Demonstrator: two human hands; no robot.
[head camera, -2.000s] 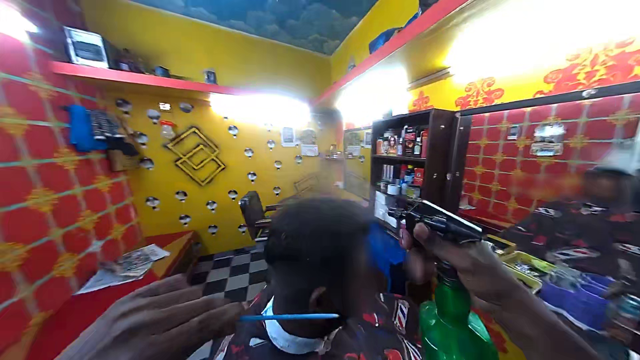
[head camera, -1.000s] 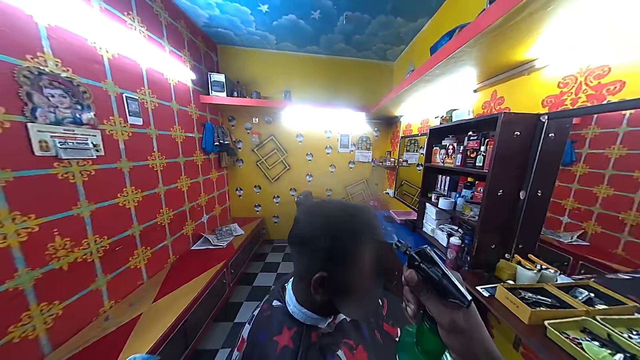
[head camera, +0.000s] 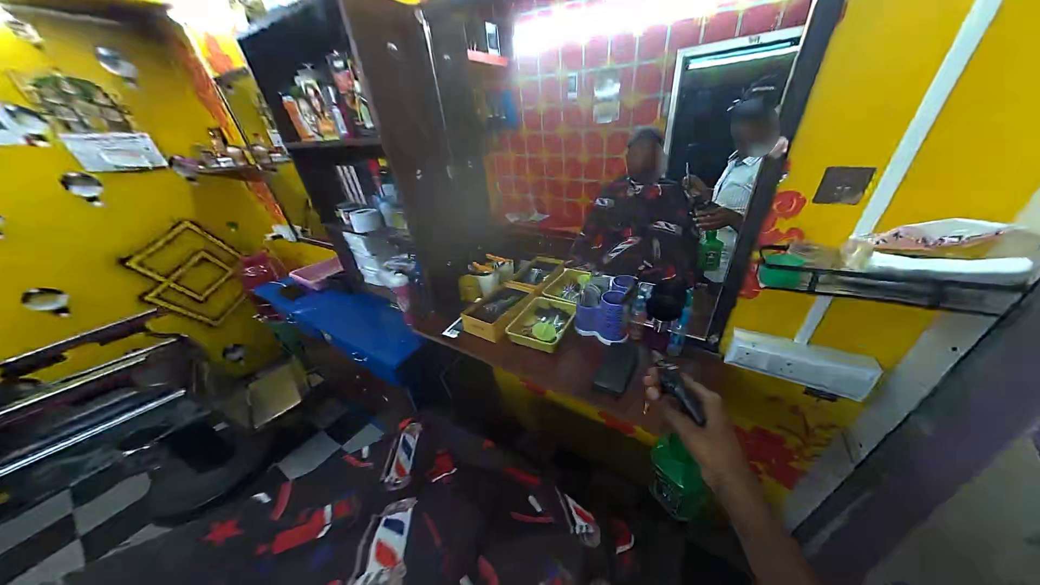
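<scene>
My right hand, right of centre in the head view, is closed around the black trigger head of a green spray bottle. The bottle's body hangs below the hand, in front of the counter. My left hand is outside the direct view; the mirror shows a standing person's hands beside a seated person, one near a thin upright item. A dark barber's cape with red, white and blue prints spreads across the bottom. The seated person's head is out of direct view.
On the brown counter are yellow trays of tools, purple cups, bottles and a flat black item. Left of it stand a blue cabinet and dark shelves. A wall rack is at right.
The view has swung right and down toward the mirror and counter. My left hand and the blue comb, seen two seconds ago, are out of direct view. My right hand still holds the spray bottle.
</scene>
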